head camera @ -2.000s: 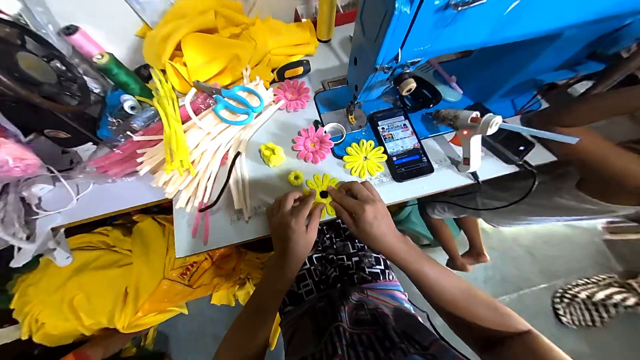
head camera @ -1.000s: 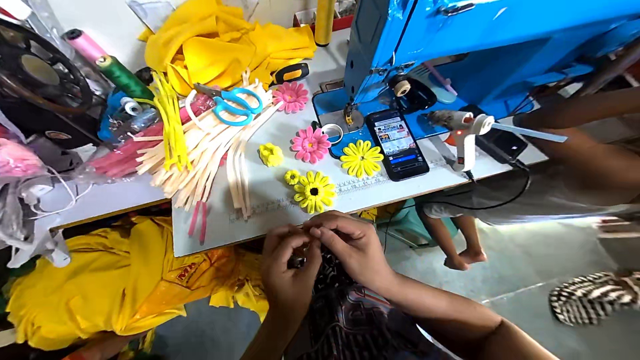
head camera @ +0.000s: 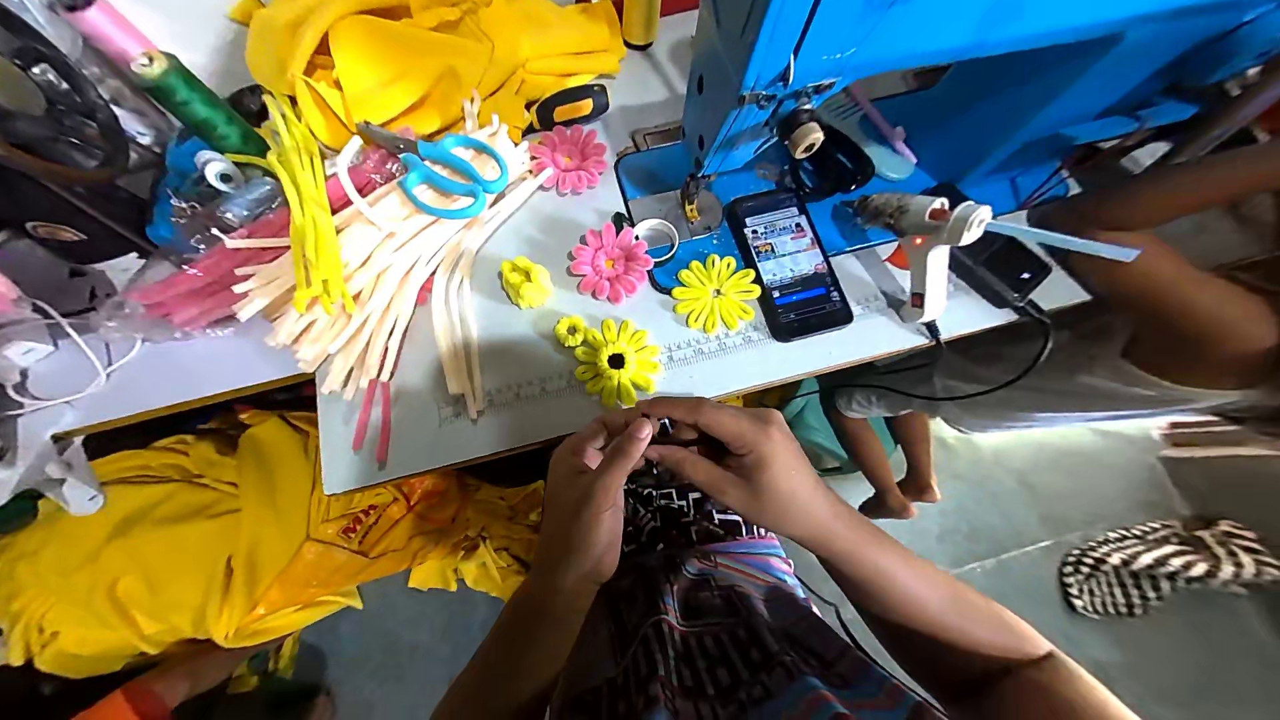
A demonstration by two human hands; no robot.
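Observation:
My left hand [head camera: 600, 480] and my right hand [head camera: 745, 465] meet at the table's front edge, fingertips close together. Something small and dark shows between them, too small to name. Just beyond lies a yellow pipe-cleaner flower with a black centre [head camera: 617, 361], beside a small yellow flower [head camera: 570, 331]. Another yellow flower [head camera: 716, 293] lies to the right, near a phone [head camera: 790, 265]. Farther back are a pink flower [head camera: 610, 262], a second pink flower [head camera: 570, 159] and a cupped yellow flower [head camera: 526, 282]. Blue-handled scissors [head camera: 453, 176] rest on a bundle of cream pipe cleaners [head camera: 375, 290].
A blue sewing machine [head camera: 740, 90] stands at the back right, with a hot glue gun [head camera: 930, 240] and its cable on the right. Yellow fabric [head camera: 430, 60] lies at the back, more yellow cloth [head camera: 150, 540] below left. Another person's arm [head camera: 1180, 260] is at the right.
My hands were at the black-centred yellow flower two seconds ago. They have since left it on the table and drawn back toward my lap, with fingertips together.

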